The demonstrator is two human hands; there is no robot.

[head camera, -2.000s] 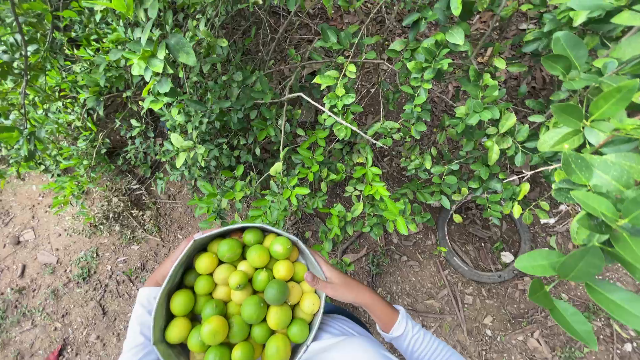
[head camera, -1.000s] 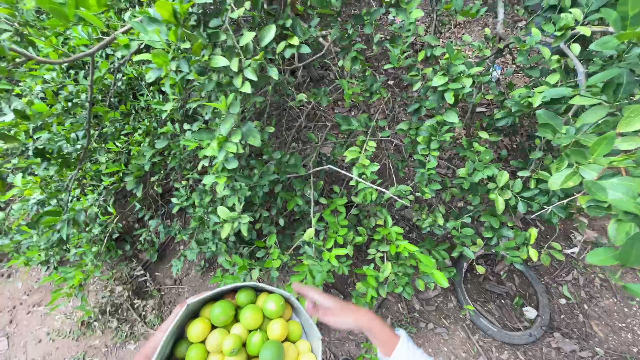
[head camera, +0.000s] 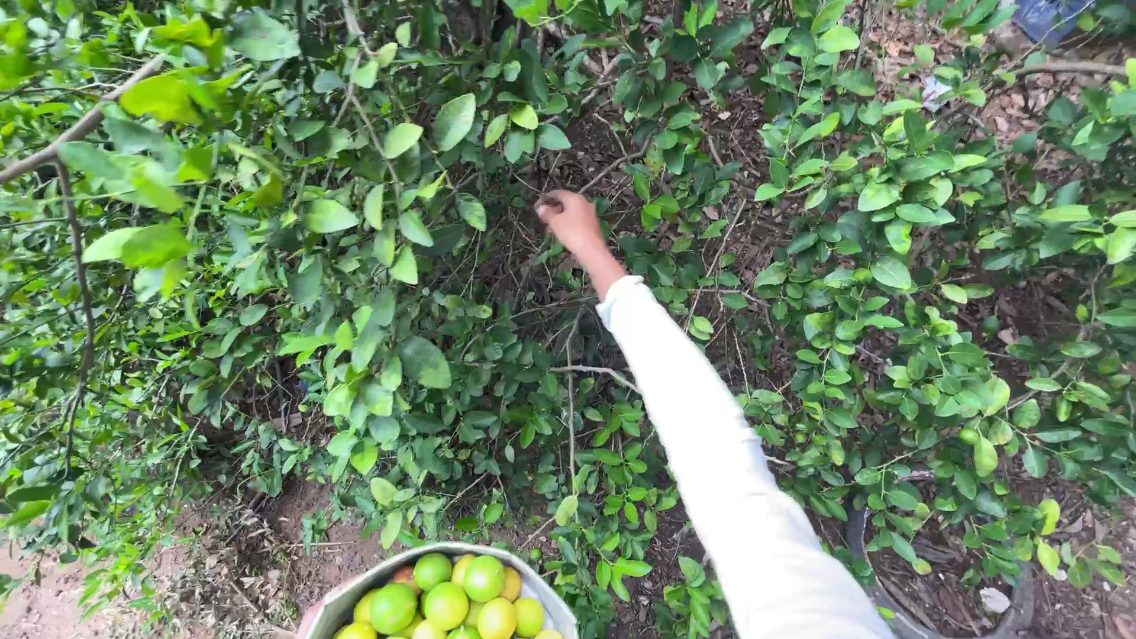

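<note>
My right hand (head camera: 570, 220), in a white sleeve, is stretched forward among the leaves and thin twigs of a green shrub (head camera: 426, 359). Its fingers look curled; whether they hold anything cannot be made out. At the bottom edge of the view, a round pale container (head camera: 555, 603) is filled with green and yellow limes (head camera: 445, 605). A small part of my left hand (head camera: 311, 619) shows against the container's left side, gripping it; most of that hand is out of frame.
An old tire (head camera: 887, 599) lies on the leaf-strewn soil at lower right, partly behind leaves. A bare branch (head camera: 84, 129) crosses the upper left. Dark blue plastic (head camera: 1047, 19) lies at the top right. Leafy branches surround my right arm.
My right hand has left the container's rim, where it rested two seconds ago, and has moved forward into the shrub. The view has shifted farther over the shrub.
</note>
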